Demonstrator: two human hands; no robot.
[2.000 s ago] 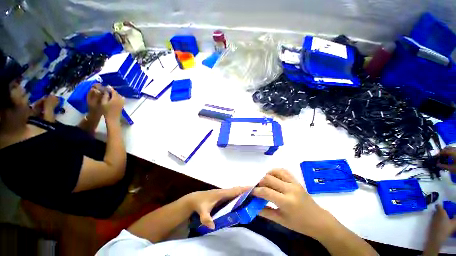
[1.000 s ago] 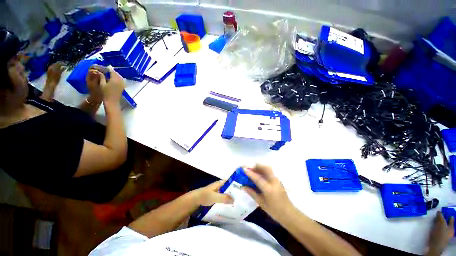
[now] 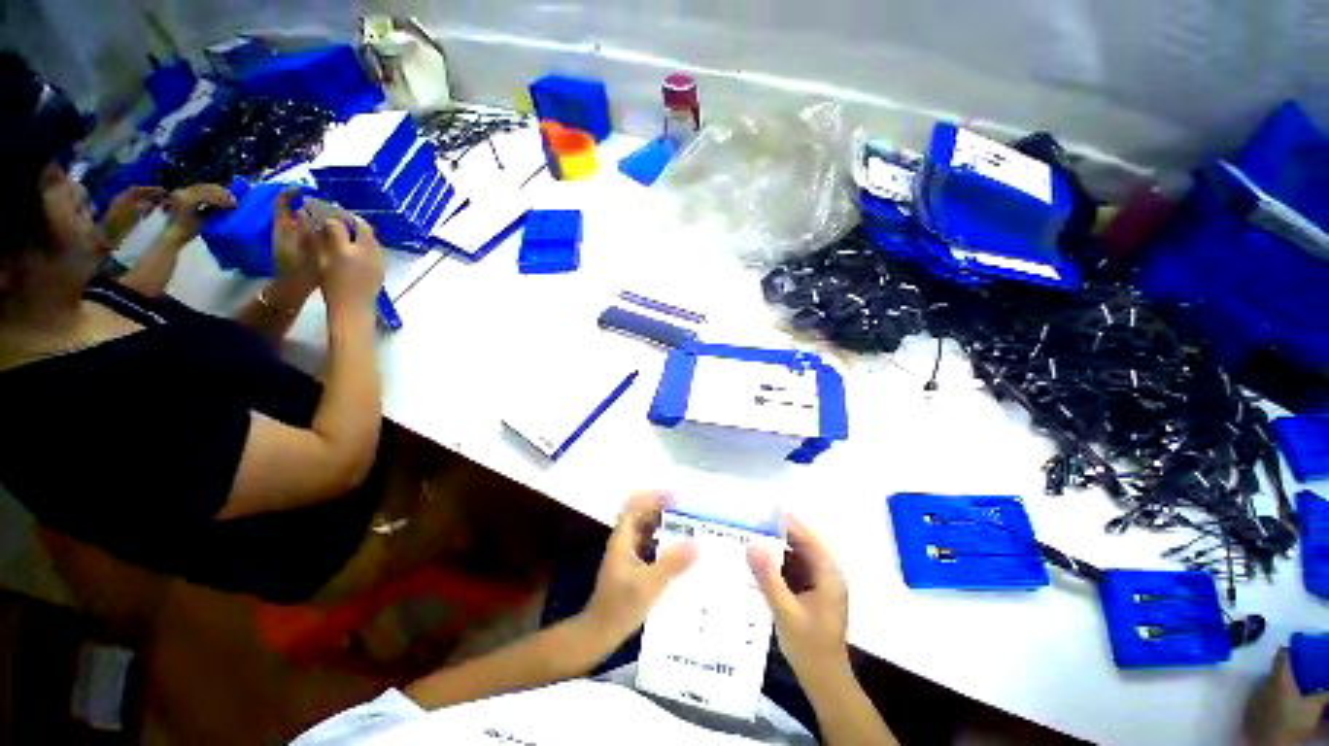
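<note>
A white printed card box [image 3: 707, 627] with a blue top edge is upright in front of my body at the table's front edge. My left hand [image 3: 641, 576] grips its left side and my right hand [image 3: 806, 595] grips its right side, thumbs on the printed face. A sleeve stack [image 3: 751, 397], white with blue flaps, lies on the table ahead. A white box [image 3: 554, 420] with a dark blue edge lies to its left. Two blue blister trays [image 3: 968, 541] with black cables in their slots lie to the right.
Big black cable pile [image 3: 1108, 394] at right rear, with blue-and-white packs [image 3: 991, 197] above it. Clear plastic bag [image 3: 773, 182] at rear centre. Dark bar-shaped item [image 3: 646, 327] behind the sleeves. A person in black [image 3: 175, 423] sits at left; another person's hand [image 3: 1283, 711] is at lower right.
The box in my hands has turned from tilted, with blue flaps showing, to upright with its printed face towards me. Both hands have moved to its two sides. The person at left has shifted their hands slightly.
</note>
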